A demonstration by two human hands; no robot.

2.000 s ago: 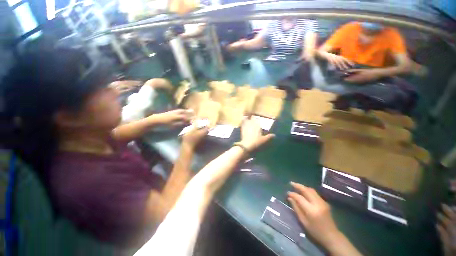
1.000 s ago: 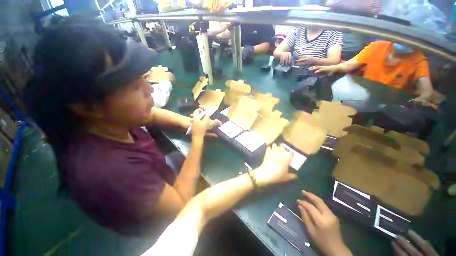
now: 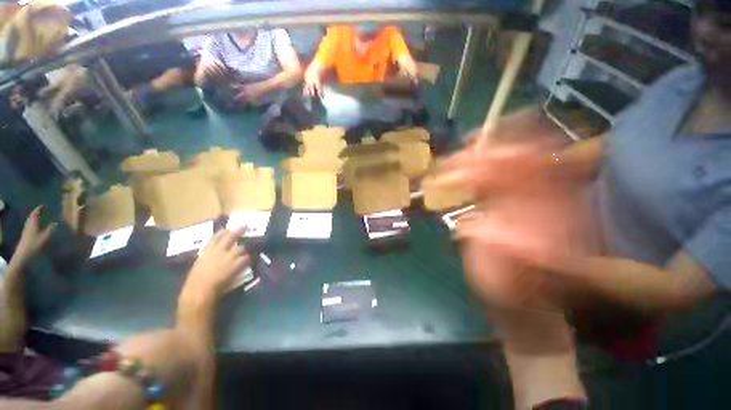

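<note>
My left hand (image 3: 215, 268) is at the left centre, its fingers at the front of an open brown-lidded box (image 3: 248, 188) with a white leaflet (image 3: 250, 223) on it. A white edge shows beside the palm; whether I hold it is unclear. My right hand (image 3: 509, 260) seems to be the blurred one at right, overlapping another person's hands; its fingers and any content cannot be made out. More open boxes stand in a row, some with white leaflets (image 3: 309, 225), one with a black insert card (image 3: 386, 225). A black card (image 3: 349, 302) lies near the table's front edge.
A person in a blue-grey shirt (image 3: 673, 172) reaches in from the right with blurred hands. At left is another person's hand (image 3: 30, 239). Two people sit across the green table (image 3: 425, 296), behind dark items (image 3: 288, 120). Metal posts and a rail stand beyond.
The view has swung right, bringing in the person at right. My left hand has moved back from its far reach. White leaflets now show on more boxes. My right hand has left the black card's side.
</note>
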